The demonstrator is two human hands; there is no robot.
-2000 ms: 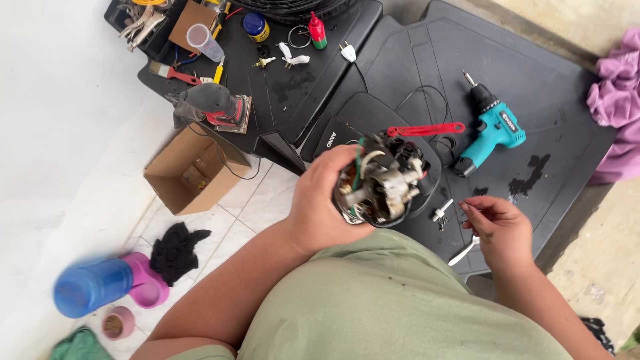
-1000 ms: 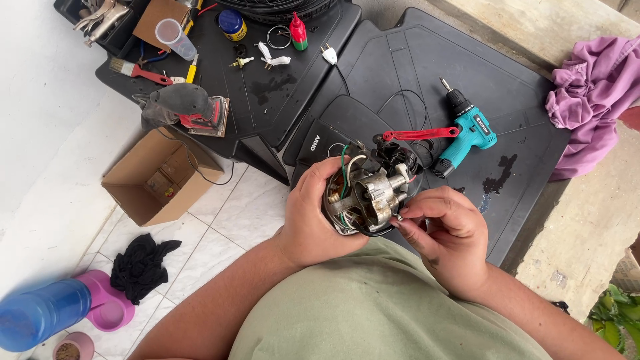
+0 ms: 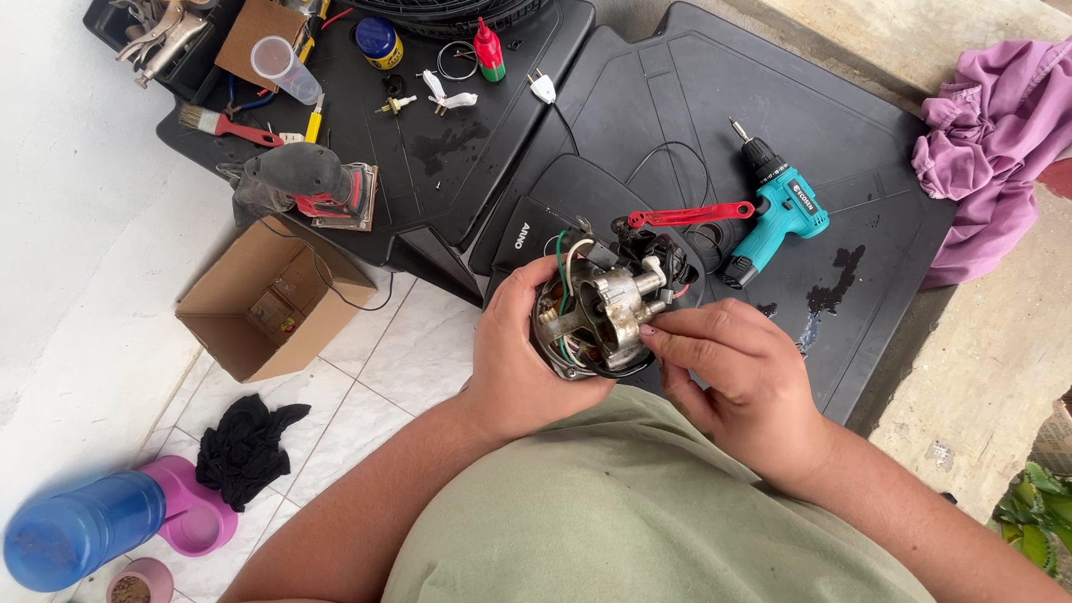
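Note:
My left hand grips an opened fan motor with a metal gear housing and green, white and black wires. At the right side of that housing, the fingertips of my right hand pinch together; they hide whatever small part may be between them. Behind the motor lies a black plastic fan base bearing the maker's name Arno. A red plastic piece with a ring end extends from near the motor toward a teal cordless drill, which lies on the black table.
A sander, paintbrush, blue jar, red-and-green bottle and white plug lie on the left table. Below are a cardboard box and black cloth. Purple cloth hangs at the right.
Two seconds ago my right hand was away from the motor, above the table at its right. It moved left to the metal housing and stays there. My left hand keeps hold of the motor.

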